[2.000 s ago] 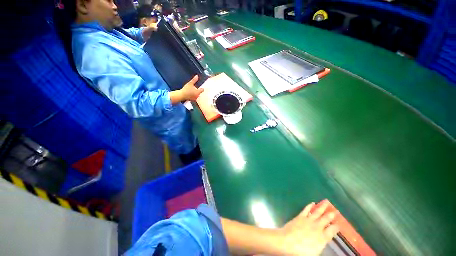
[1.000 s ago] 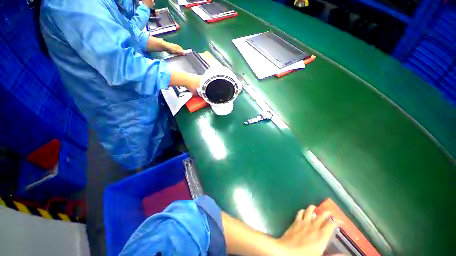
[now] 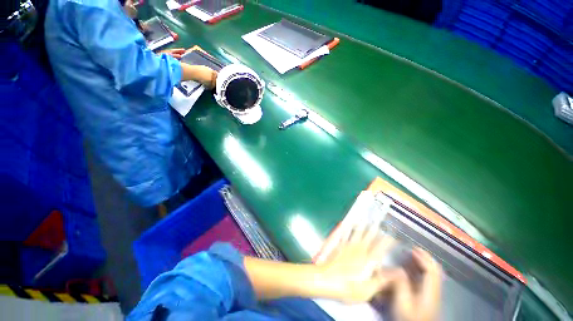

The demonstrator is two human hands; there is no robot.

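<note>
A grey laptop unit (image 3: 471, 276) lies flat at the lower right, cut off by the bottom edge. White sheet shows at its left side, and a red-orange pad (image 3: 449, 227) sticks out along its far edge. My left hand (image 3: 352, 263) lies over the unit's left part with fingers stretched and apart, holding nothing visible. My right hand (image 3: 418, 288) is over the unit beside my left hand. It is strongly blurred, with its fingers bent, so whether it holds something cannot be told.
A white ring-shaped device with dark centre (image 3: 241, 93) and a small metallic object (image 3: 293, 119) are on the green bench (image 3: 251, 147). A blue crate (image 3: 173, 229) stands below left. A person in a blue smock (image 3: 119, 94) works beyond. Another unit (image 3: 295, 39) lies farther up.
The view has shifted, and much more of the laptop unit and pad shows. My right hand has come into view beside my left. The neighbour's dark panel went from raised to lying on the bench.
</note>
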